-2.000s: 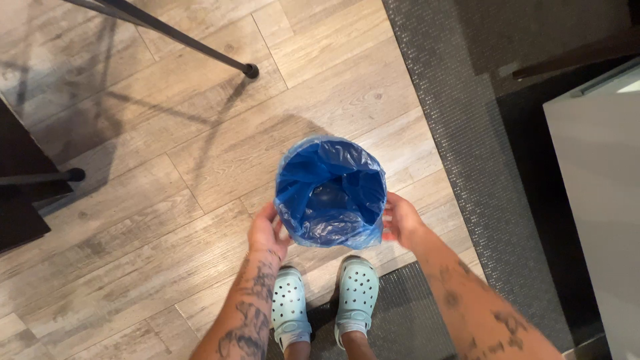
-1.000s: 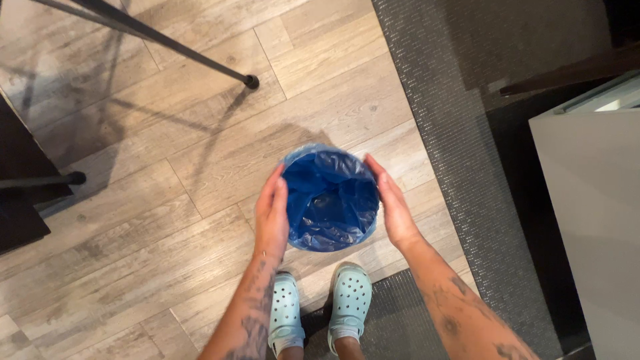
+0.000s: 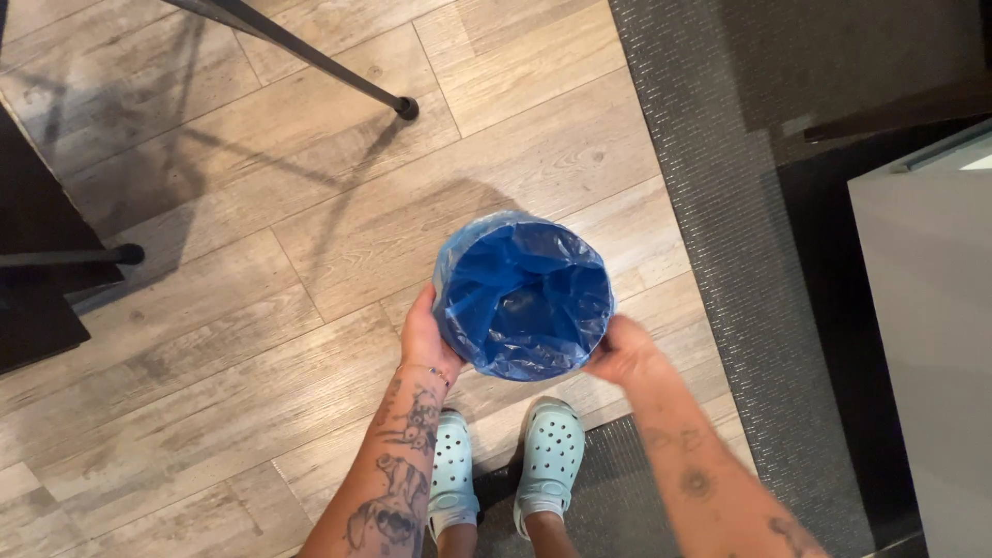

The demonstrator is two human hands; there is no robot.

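Observation:
A round bin lined with a blue plastic bag (image 3: 523, 298) is held between my hands above the wood-look floor, its opening facing up at me. The bag is folded over the rim, and the inside shows only creased blue plastic. My left hand (image 3: 428, 333) supports the bin's left side, its fingers partly hidden beneath. On the lower right, my right hand (image 3: 624, 349) grips the bin, slightly blurred, with its fingertips hidden under the bag's edge.
Below the bin are my feet in pale blue clogs (image 3: 552, 449). A dark textured mat (image 3: 697, 194) runs along the right, beside a grey cabinet (image 3: 930, 325). Black metal furniture legs (image 3: 333, 70) stand at the upper left, and a dark piece of furniture (image 3: 39, 256) is at the left edge.
My hands have shifted from high on the bin's two sides to lower down. The bag's edge, close to the rim a second ago, now flares out more around it.

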